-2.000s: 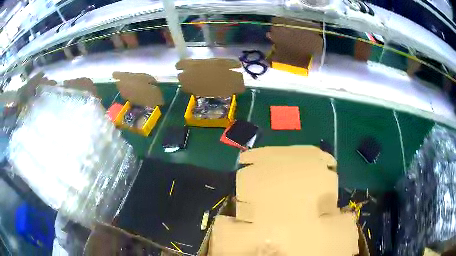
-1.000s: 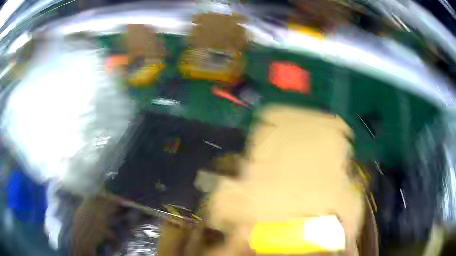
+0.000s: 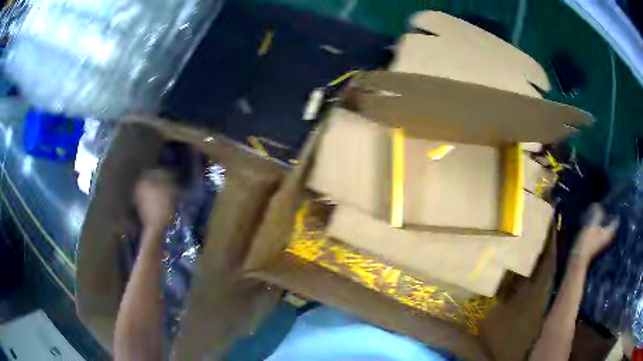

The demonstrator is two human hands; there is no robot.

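Note:
A folded tuck-top box [image 3: 451, 183], brown inside with yellow side walls and its lid up, lies on flat box blanks [image 3: 349, 158] over the open work carton [image 3: 518, 303]. My left hand [image 3: 156, 197] is blurred and reaches down into the accessory carton [image 3: 102, 240] among dark, shiny bags [image 3: 185, 243]. My right hand [image 3: 596, 236] is blurred at the right, by dark, shiny bagged units [image 3: 620, 271]. Whether either hand grips anything cannot be made out.
A black mat [image 3: 250, 77] with a few yellow scraps lies ahead on the left. Clear plastic trays or bags [image 3: 106, 56] are stacked at the upper left, above a blue object [image 3: 51, 134]. Yellow slivers [image 3: 374, 271] fill the work carton's near side. The green belt [image 3: 476, 21] runs behind.
The view has tilted down. Both hands have come into the picture, left in the left carton and right at the right side. A box with raised yellow walls now stands on the blanks.

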